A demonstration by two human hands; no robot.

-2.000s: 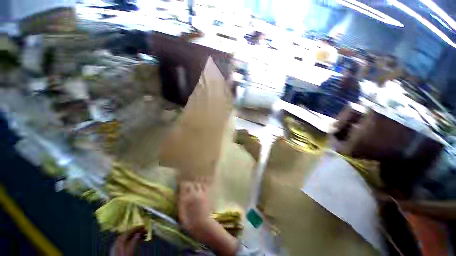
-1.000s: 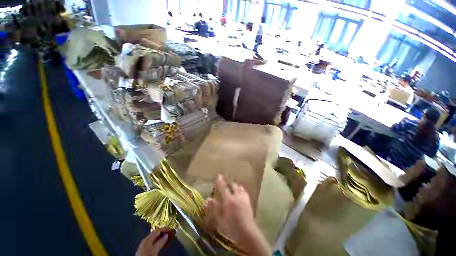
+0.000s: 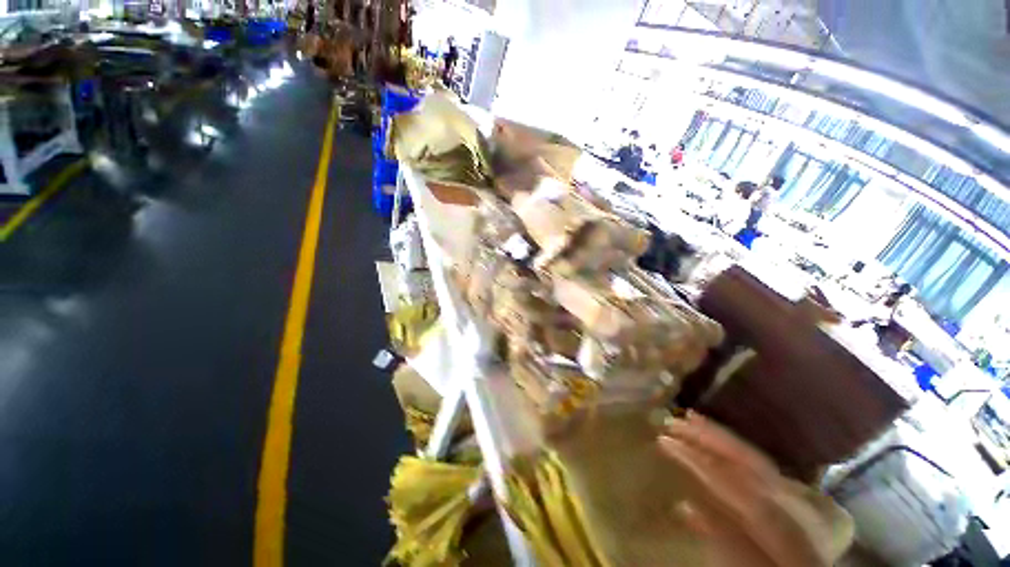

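Note:
My right hand (image 3: 737,476) is at the lower right, blurred, with its fingers stretched out over khaki-tan panels (image 3: 620,471). Whether it holds a panel cannot be told. Yellow-edged panels (image 3: 432,504) hang in a fanned tuft over the table edge at the bottom centre, and more yellow layers (image 3: 554,509) lie just right of the white table edge. My left hand is not in view.
Tied bundles (image 3: 604,288) are heaped along the white table (image 3: 460,343). A tall brown panel stack (image 3: 792,371) stands at the right. Blue crates (image 3: 388,177) stand by the dark aisle, which has a yellow line (image 3: 294,354). People (image 3: 759,205) are far off.
The view has swung left towards the aisle. My left hand has left the picture. My right hand now shows farther right in the view, with fingers still stretched over the tan panels.

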